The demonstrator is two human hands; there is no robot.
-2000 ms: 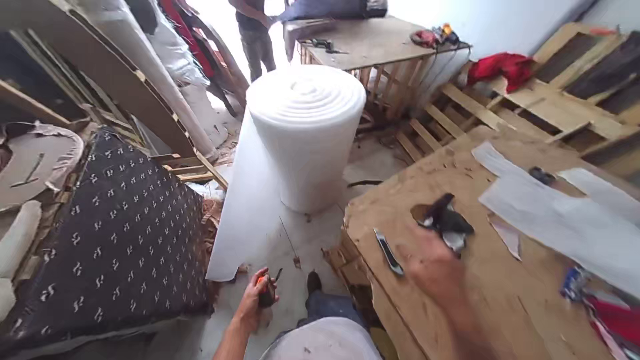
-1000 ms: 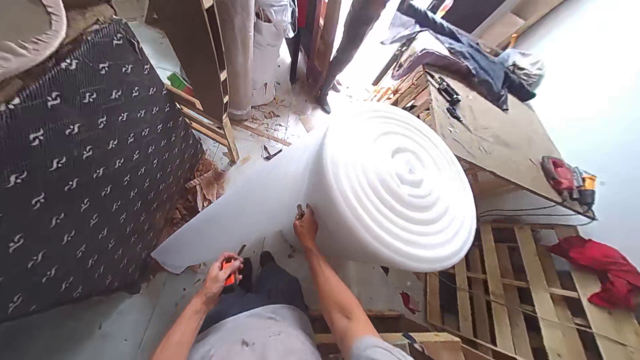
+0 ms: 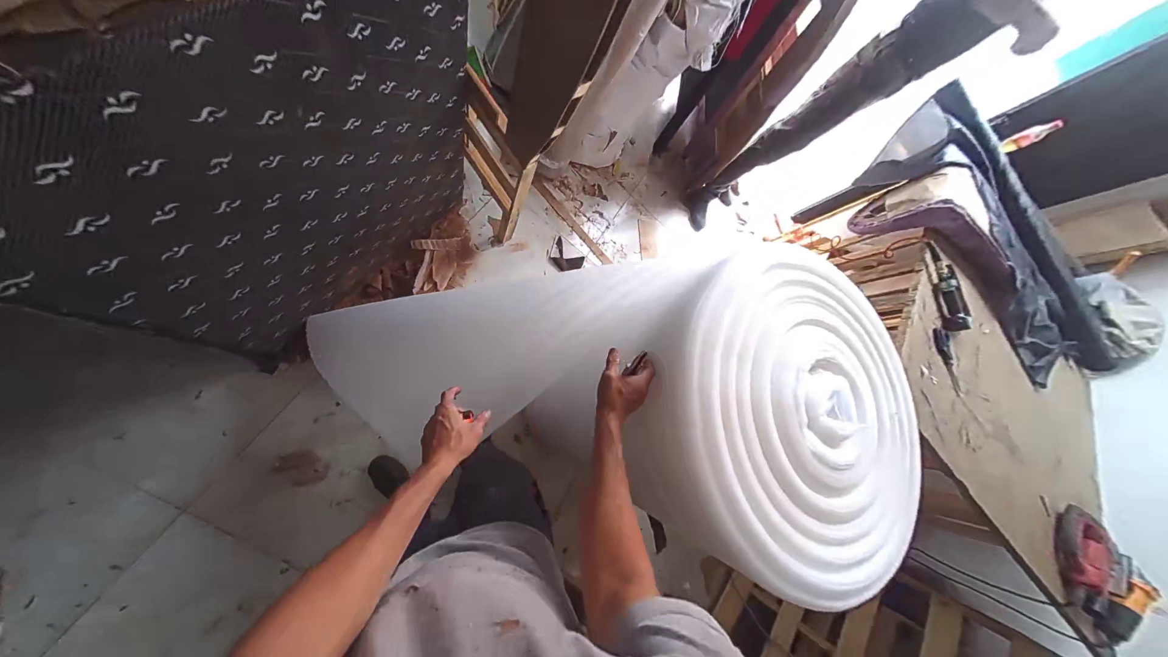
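Observation:
A large roll of white foam sheet (image 3: 803,411) stands on the floor just right of my hands, its spiral end toward me. Its loose sheet (image 3: 411,338) runs out to the left. My left hand (image 3: 453,429) is over the lower edge of that sheet, curled around a small orange and dark object, mostly hidden by the palm. Close against the side of the roll is my right hand (image 3: 625,388), thumb raised, its fingers around a small dark tool that I cannot identify.
Upper left stands a large piece covered in dark patterned fabric (image 3: 219,164). A wooden worktable (image 3: 1013,401) with a red power tool (image 3: 1086,557) is at right. Wooden pallets (image 3: 776,620) lie below the roll. Scraps litter the tiled floor (image 3: 164,538). A person's leg (image 3: 821,100) shows beyond.
My right hand, over the wooden table two seconds ago, is now beside the roll with a small dark tool. My left hand has moved over the loose sheet. The view has turned strongly.

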